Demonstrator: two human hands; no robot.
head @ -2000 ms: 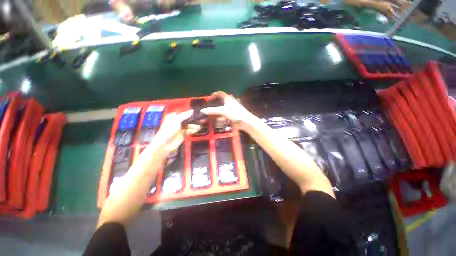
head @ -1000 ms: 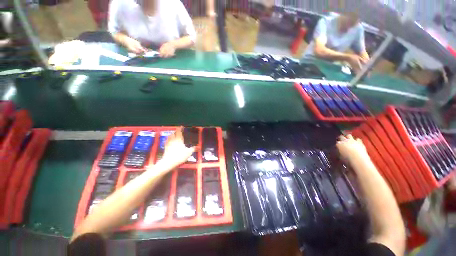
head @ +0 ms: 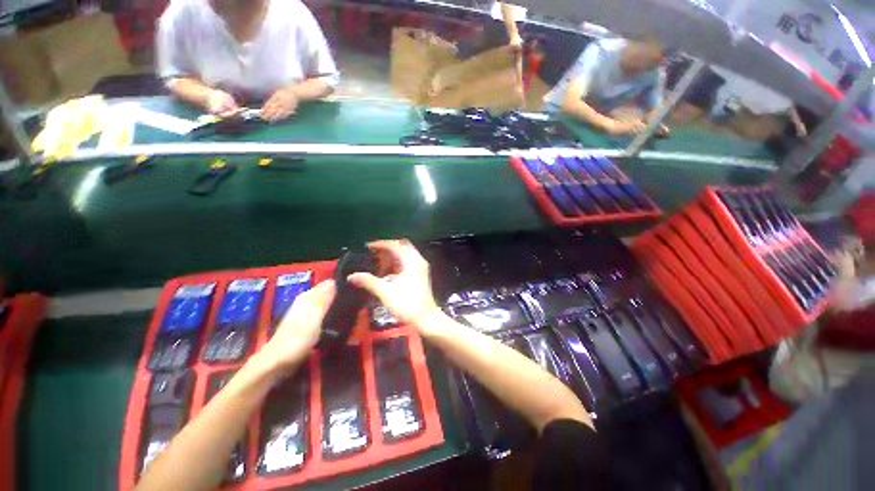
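Observation:
My left hand [head: 305, 321] and my right hand [head: 405, 288] hold a black phone [head: 347, 292] between them above the upper row of the red phone tray [head: 278, 482]. My right thumb presses on its dark face; whether a back cover is on it I cannot tell. In the tray's upper row, phones with blue screens [head: 237, 309] lie face up at the left. In the lower row, black open-back phones [head: 398, 388] show white labels. My left forearm hides part of that row. The glossy black cover tray [head: 480, 388] with back covers [head: 614, 353] lies to the right.
A red tray of blue-screen phones [head: 585, 187] lies farther across the green bench. Slanting stacked red trays [head: 693, 278] stand at the right, others [head: 21, 384] at the left edge. Black parts [head: 499, 128] lie across the bench, where two people work. A person's arm shows at the right edge.
My right hand has moved from the cover tray back to the red phone tray and joined my left hand on a phone, now lifted. The view has shifted, so the trays sit farther left.

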